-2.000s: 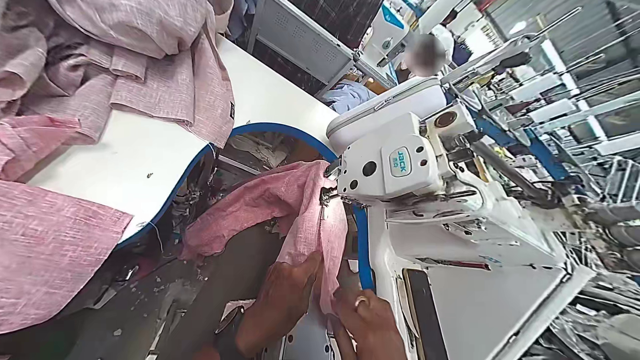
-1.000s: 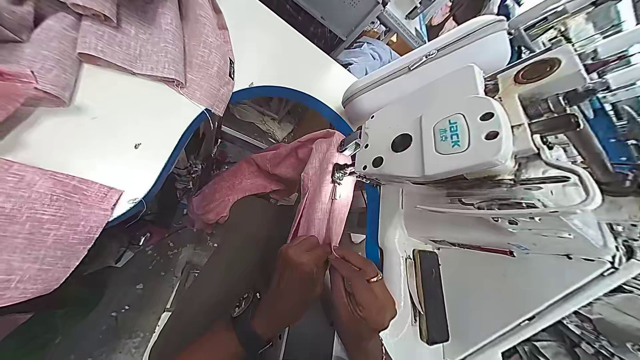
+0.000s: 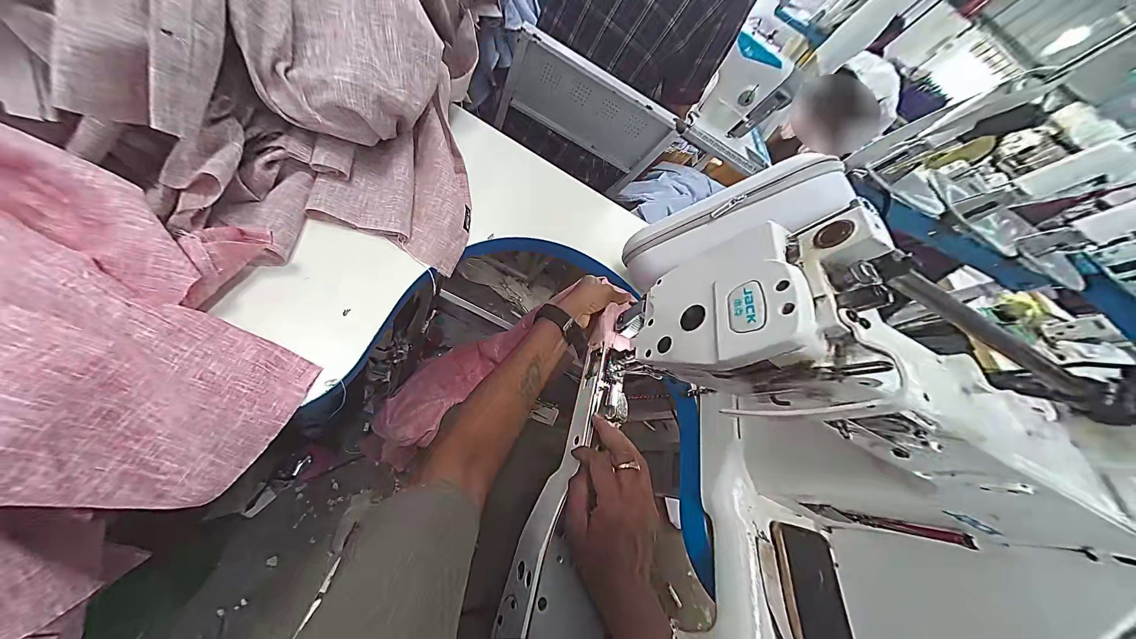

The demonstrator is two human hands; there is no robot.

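Note:
My left hand (image 3: 587, 300), with a dark band at its wrist, is closed on the pink cloth (image 3: 448, 382) behind the needle area of a white Jack sewing machine (image 3: 723, 297). The cloth hangs down to the left, partly behind my forearm. My right hand (image 3: 617, 484), with a ring on one finger, lies by the narrow metal arm bed (image 3: 555, 497), its index finger close to the metal parts (image 3: 612, 399) below the needle area. No cloth shows in it; its curled fingers are partly hidden.
A white table (image 3: 541, 182) with a blue-edged cutout curves around the machine. Greyish-pink garments (image 3: 337, 80) and a pink fabric piece (image 3: 142, 373) lie at left. A dark flat object (image 3: 803, 577) rests at lower right. Behind are a metal rack (image 3: 590, 98) and a person (image 3: 834, 111).
My left hand has moved forward from the near end of the cloth to behind the needle area. The cloth no longer covers the arm bed's near part. My right hand has let go of it.

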